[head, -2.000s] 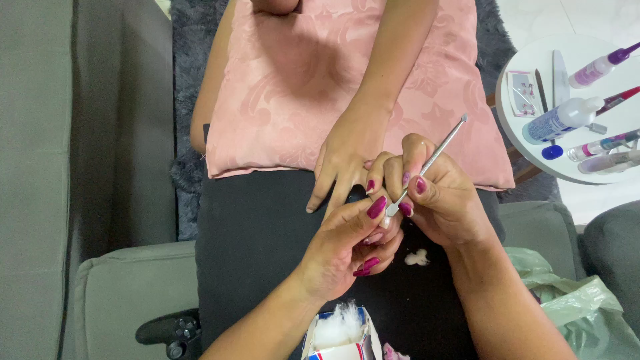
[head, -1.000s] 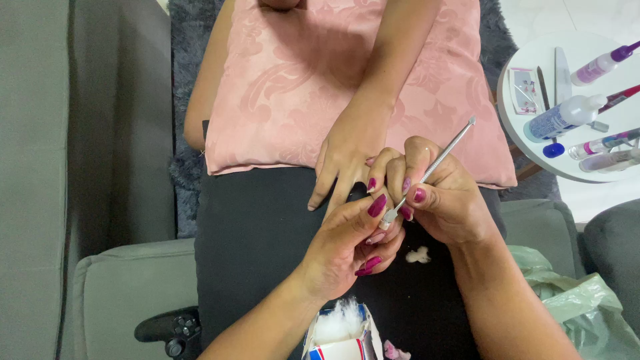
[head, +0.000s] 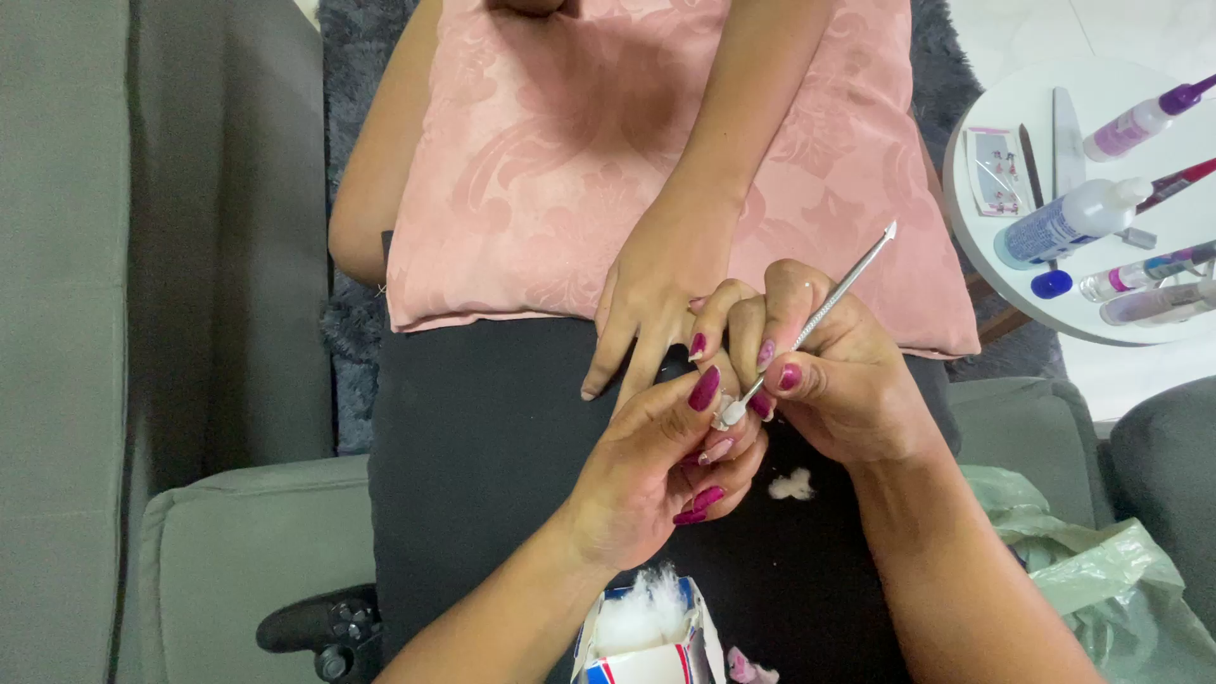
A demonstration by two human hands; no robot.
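Note:
My left hand [head: 665, 465] grips a finger of another person's hand [head: 665, 266], which reaches in over a pink patterned cushion [head: 570, 190]. In my right hand [head: 826, 361] is a metal cuticle pusher [head: 836, 290], slanting up to the right. Its lower, flat end lies at the nail of the held finger, between my two hands; the exact contact is hard to see. Dark pink polish covers several of my nails. A small tuft of cotton [head: 791, 484] lies on the black cushion or cloth [head: 484, 446] below my right hand.
An open box of cotton [head: 641, 622] stands at the bottom, a crumpled pink scrap [head: 750, 668] beside it. At the right, a round white table [head: 1007, 104] holds bottles, a nail file [head: 1068, 142] and a sticker sheet [head: 996, 171]. A game controller [head: 328, 632] and a green plastic bag [head: 1102, 579] flank the black surface.
The pusher tilted a little between the two earlier frames, and my right hand's fingers shifted slightly. My left hand keeps its hold on the finger.

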